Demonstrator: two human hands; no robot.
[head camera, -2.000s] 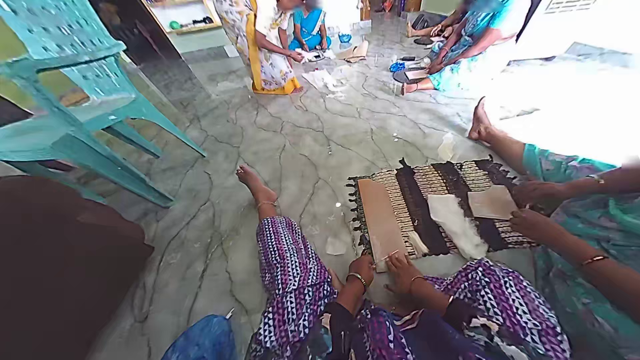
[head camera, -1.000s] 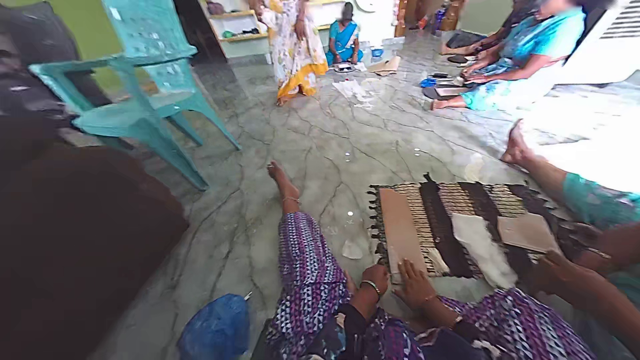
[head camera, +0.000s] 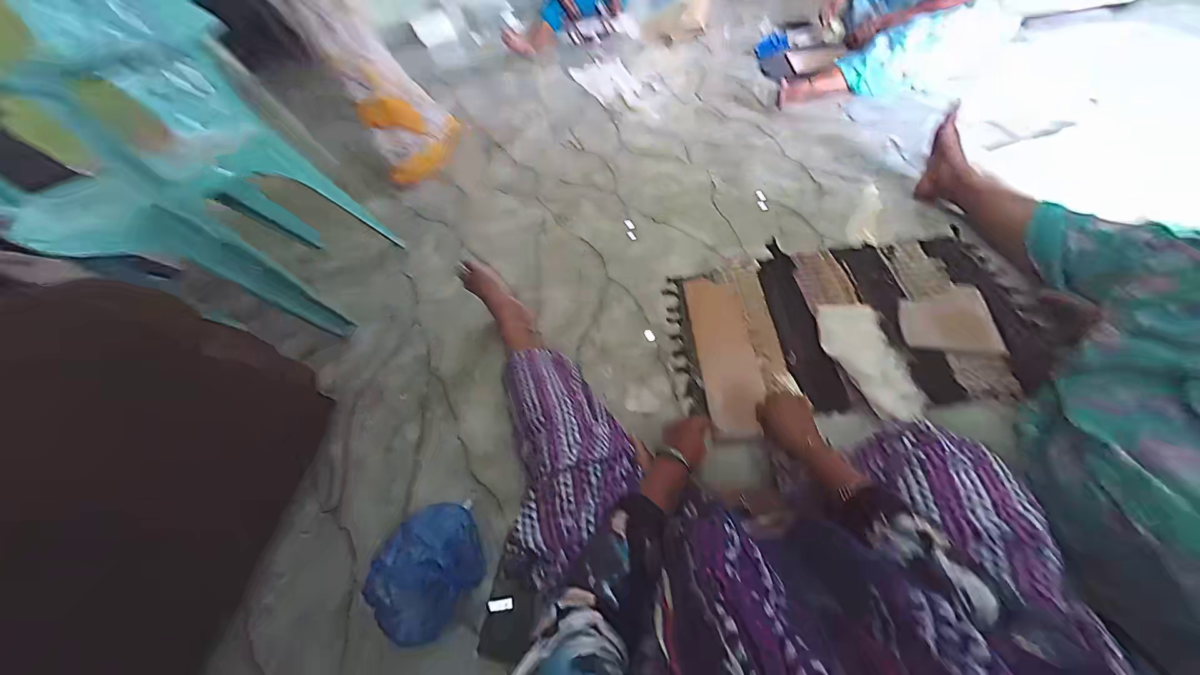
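A long flat tan board lies along the left end of a striped, fringed woven mat on the floor. My left hand is at the board's lower left corner; blur hides whether its fingers grip anything. Beside the board's lower right edge is my right hand, its fingers bent and blurred. A piece of off-white fibrous material lies on the mat right of my right hand. Farther right, a smaller beige flat piece rests on the mat.
A turquoise plastic chair stands at upper left, above a dark brown covered shape. A blue plastic bag sits on the floor near my leg. A person in green clothing sits close at right. Other people are at the top, near white scraps.
The view has tilted downward. My right hand, spread flat near the board's lower end a second ago, now has bent fingers at its right edge. The neighbour's hands no longer show clearly by the beige piece.
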